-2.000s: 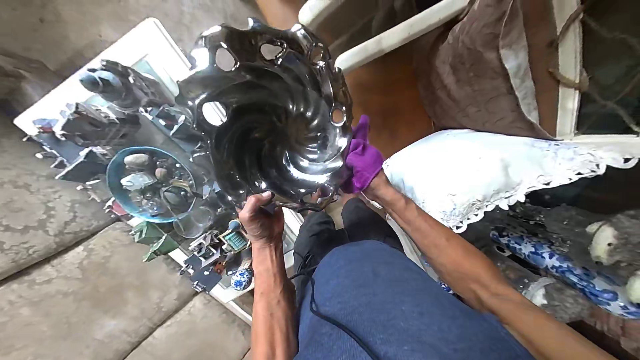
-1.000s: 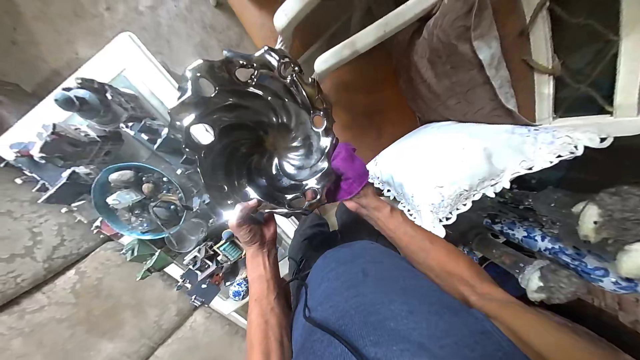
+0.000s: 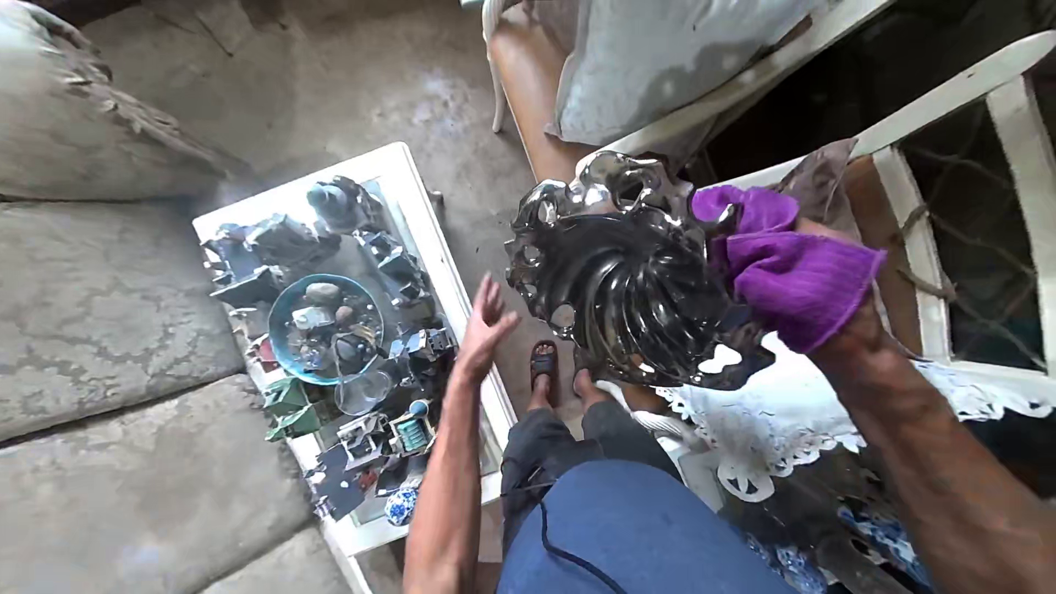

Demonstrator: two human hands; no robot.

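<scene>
A large, shiny dark bowl (image 3: 635,289) with swirled fluting and a scalloped, pierced rim is tilted in the air in front of me. At its right edge my right hand (image 3: 813,285) grips it through a purple cloth (image 3: 800,272), which hides most of the fingers. My left hand (image 3: 488,326) is off the bowl, to its left, with fingers apart and nothing in it. Beyond that hand stands a white table (image 3: 433,247) bearing a round blue-rimmed glass bowl (image 3: 382,318) of stones and several miniature houses (image 3: 289,408).
A grey patterned sofa (image 3: 124,330) is at the left. White-framed seats (image 3: 932,264) with a pale cushion (image 3: 635,66) stand at the upper right. A white lace-edged cloth (image 3: 792,412) lies at the lower right. A blue-and-white ball (image 3: 401,506) sits near the table's front edge.
My left hand has let go of the bowl's lower rim and moved away to the left. My right hand holds the bowl at its right edge with the purple cloth. The view has shifted.
</scene>
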